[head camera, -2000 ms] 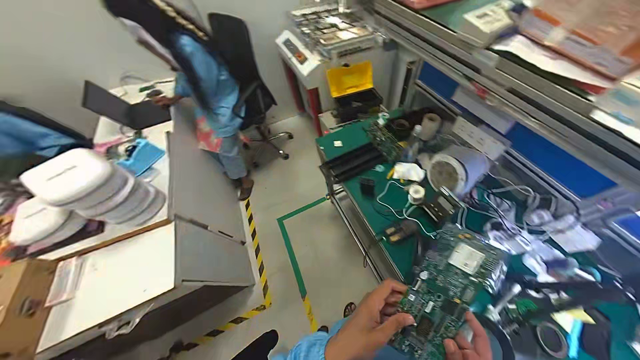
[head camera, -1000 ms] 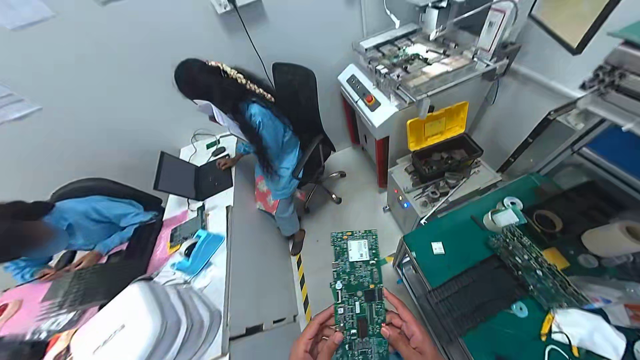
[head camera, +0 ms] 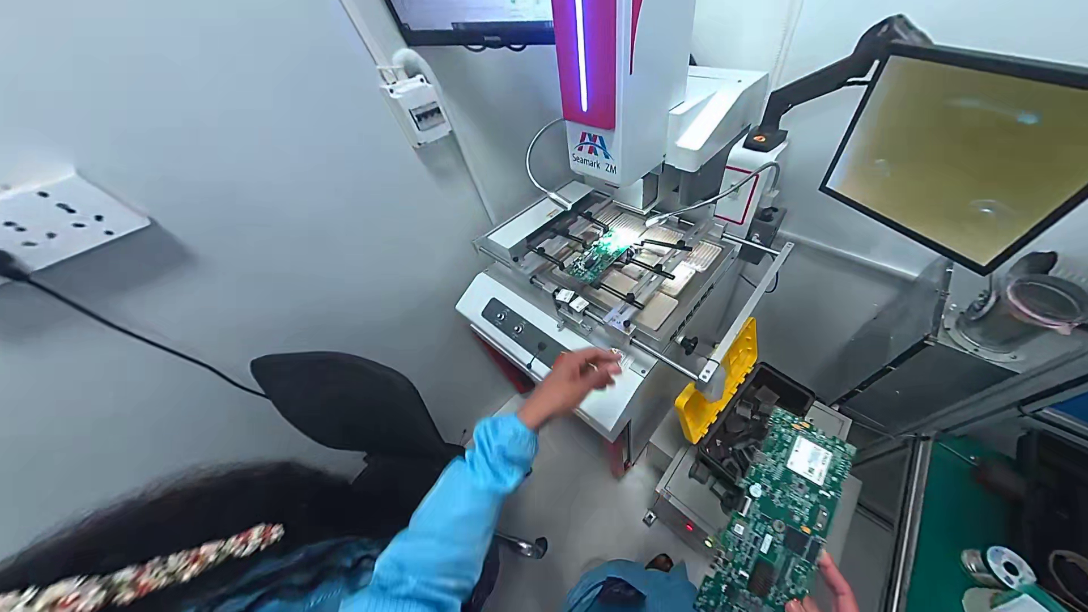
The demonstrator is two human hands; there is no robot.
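Note:
My left hand (head camera: 578,382), in a blue sleeve, is extended with fingers loosely bent and nothing visible in them. It is over or beside the front right of the white control panel (head camera: 544,340) of a Seamark ZM rework station; contact is unclear. My right hand (head camera: 824,586) grips the lower right edge of a green circuit board (head camera: 778,518) at the lower right. The board is populated and carries a white label. Another green circuit board (head camera: 599,255) lies lit among the black clamps of the station's work table, under its red and white head (head camera: 625,93).
A person's dark hair with a flower garland (head camera: 170,561) fills the lower left, beside a black chair (head camera: 348,408). An open black toolbox with a yellow lid (head camera: 722,382) stands right of the station. A monitor (head camera: 960,153) hangs at right, above a green-topped bench (head camera: 943,510).
Both my hands were on the circuit board a second ago; now my left hand is off it and out by the station, while my right hand alone keeps the board. The view has swung toward the station.

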